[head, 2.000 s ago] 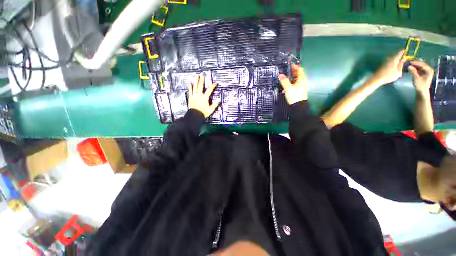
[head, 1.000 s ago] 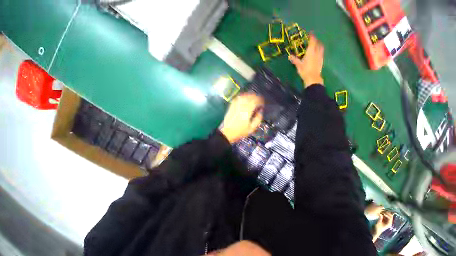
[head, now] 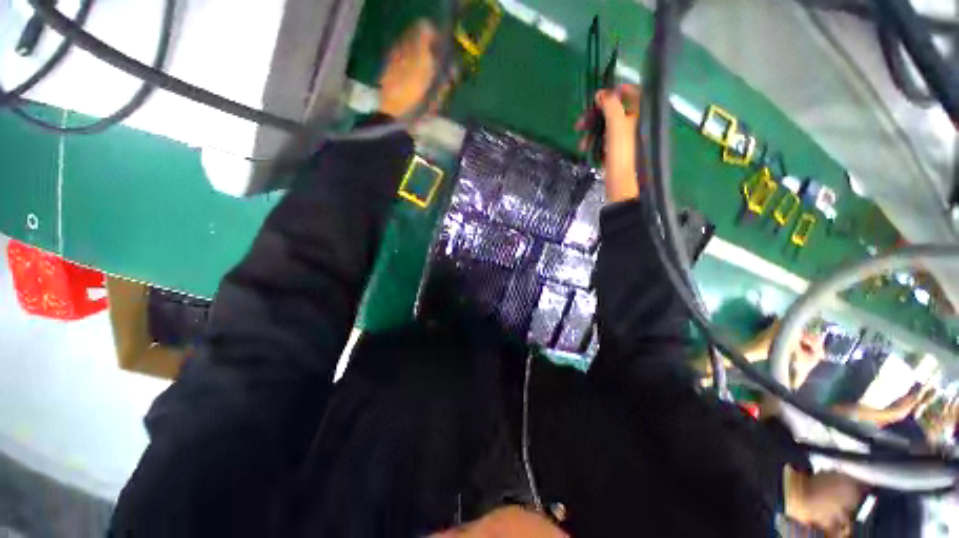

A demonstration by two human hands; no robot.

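Observation:
The black blister tray lies on the green bench in front of me, its pockets shiny. My left hand is blurred beyond the tray's far left corner, beside a yellow-framed housing; whether it grips anything is unclear. My right hand is above the tray's far right edge, its fingers closed on a dark, thin housing that stands edge-on. Another yellow-framed housing lies on the bench just left of the tray.
Several yellow-framed housings lie on the green surface at the right. Black cables and a pale hose cross close to the camera. A grey machine is at the left. A red bin and carton are lower left. Other people's hands show right.
My left hand has moved from over the tray to beyond its far left corner. My right hand has left the group of yellow housings and now holds a dark housing. The view has shifted.

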